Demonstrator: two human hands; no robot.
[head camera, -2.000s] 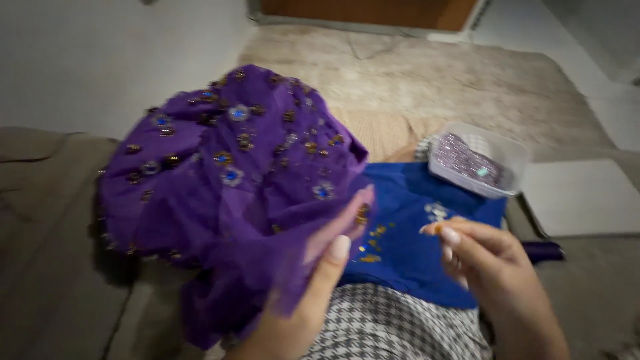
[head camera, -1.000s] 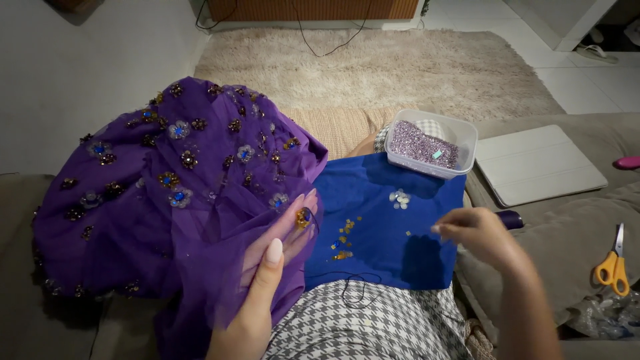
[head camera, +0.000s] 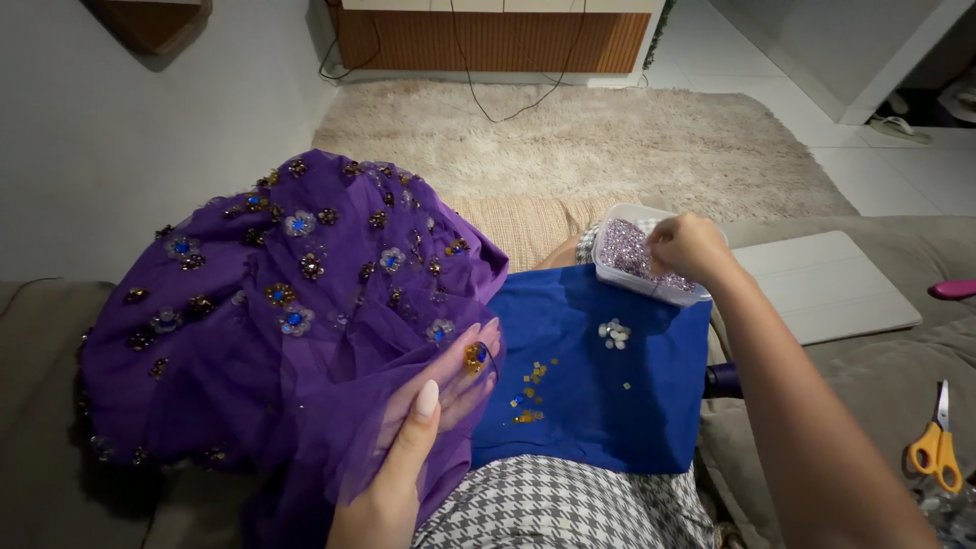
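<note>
My left hand (head camera: 412, 435) holds the purple tulle fabric (head camera: 328, 396), its fingers under the sheer layer and the thumb on top. An amber and blue beaded flower (head camera: 474, 357) lies on the tulle over those fingers, with dark thread beside it. More beaded flowers cover the heaped fabric at left. My right hand (head camera: 682, 244) reaches into a clear plastic container (head camera: 648, 288) of small pinkish beads (head camera: 627, 248); its fingertips are partly hidden. On the blue cloth (head camera: 579, 427) across my lap lie gold sequins (head camera: 534, 377) and a small pile of clear, petal-like pieces (head camera: 614, 334).
A white tablet case (head camera: 831, 286) lies on the grey sofa (head camera: 846, 381) at right, with orange-handled scissors (head camera: 936, 450) nearer and a pink-handled item (head camera: 953, 289) at the edge. A dark purple object (head camera: 723, 380) sits beside the blue cloth. A shaggy rug (head camera: 579, 145) covers the floor ahead.
My right hand has moved from above the blue cloth forward to the bead container. My left hand stays under the tulle at the amber flower. The view has shifted since the earliest frame.
</note>
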